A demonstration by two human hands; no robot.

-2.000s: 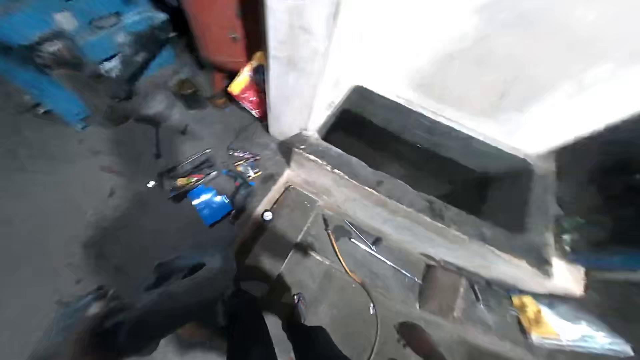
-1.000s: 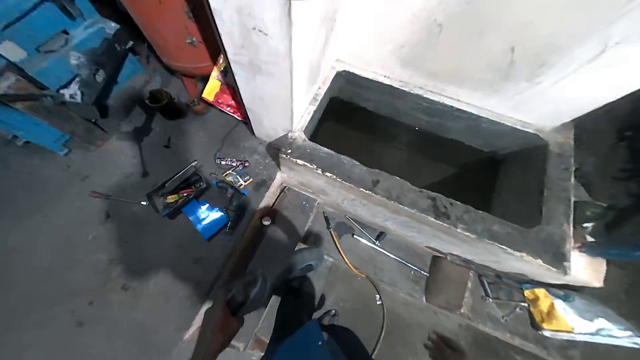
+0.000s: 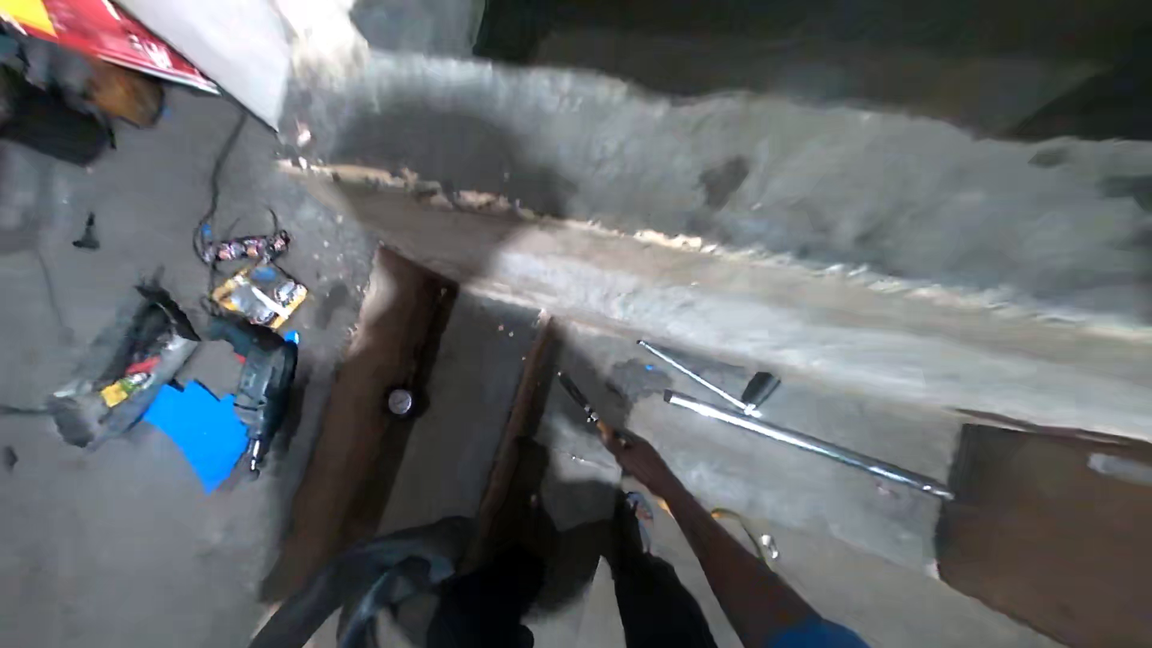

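Note:
My right hand (image 3: 637, 457) reaches down from the lower right and is closed around the end of an orange air hose, just behind its dark, thin nozzle (image 3: 576, 394). Right of the hand, a long chrome bar (image 3: 805, 441) and a thinner metal tool with a black end (image 3: 697, 376) lie on the concrete ledge. A dark grey rubber tube (image 3: 360, 576), blurred, hangs in loops at the lower left, beside my dark-clothed legs. What supports it cannot be seen, and my left hand is not visible. A round dial gauge (image 3: 400, 401) rests on a brown strip left of my legs.
A black power drill (image 3: 265, 382), a blue sheet (image 3: 198, 432), an open tool pouch (image 3: 126, 378) and small packets (image 3: 259, 295) lie on the floor at left. The rough concrete rim (image 3: 630, 171) of a basin crosses the top. A brown slab (image 3: 1044, 531) sits at right.
My right hand has reached down to the orange hose, which lay loose on the ledge before, and taken hold of its end. The view has moved closer to the ledge.

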